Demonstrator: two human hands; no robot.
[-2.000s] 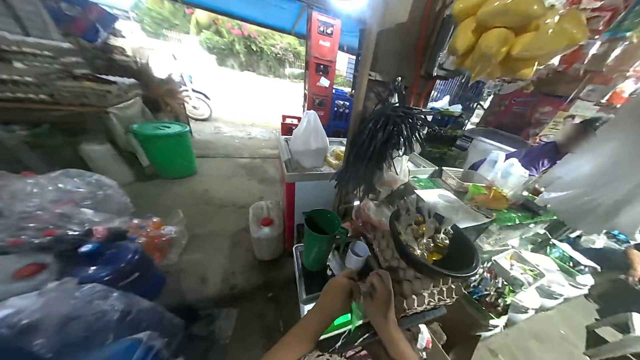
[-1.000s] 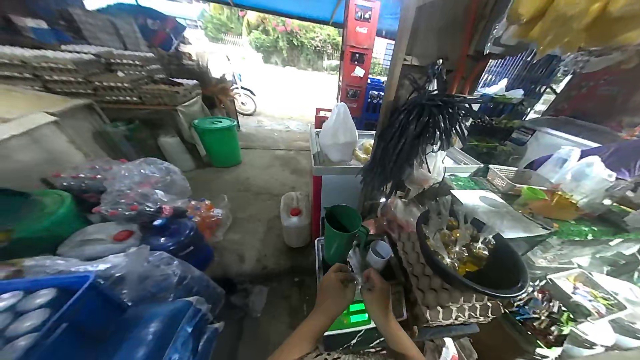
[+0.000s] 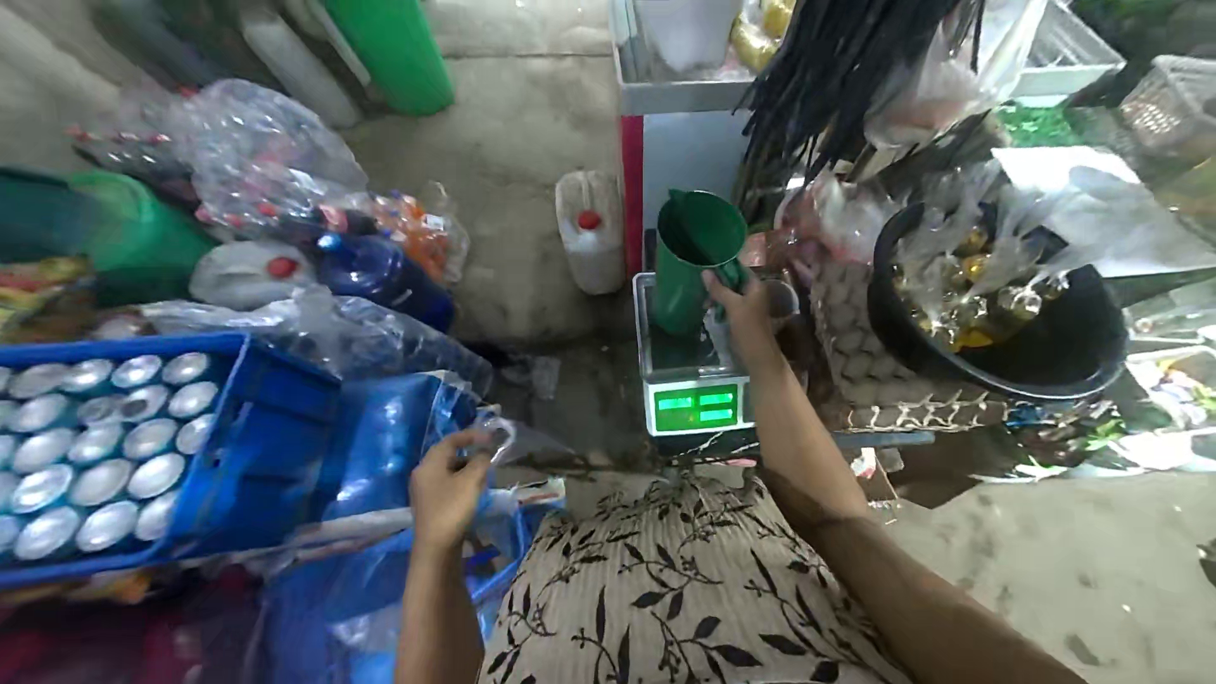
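Observation:
My right hand point(image 3: 739, 309) grips the handle of a green plastic pitcher point(image 3: 679, 285), which stands upright on or just above a digital scale point(image 3: 696, 407) with a lit green display. Off to the left, my left hand point(image 3: 456, 475) pinches a small clear plastic bag point(image 3: 508, 439) by its top. A pale cup point(image 3: 783, 298) is partly hidden behind my right wrist. Right of the scale, a black basin point(image 3: 1045, 380) holds knotted clear bags with yellow contents point(image 3: 974, 285), and it rests on stacked egg trays point(image 3: 855, 366).
A blue crate point(image 3: 275, 399) of cans stands at my left, with blue plastic point(image 3: 380, 437) beside it. A white jug with a red cap point(image 3: 591, 247) is on the floor ahead. Black strips point(image 3: 826, 76) hang above the egg trays.
My hands, together above the scale earlier, have parted. The left has moved left with a clear bag, and the right has taken hold of the pitcher's handle. The view has tilted down.

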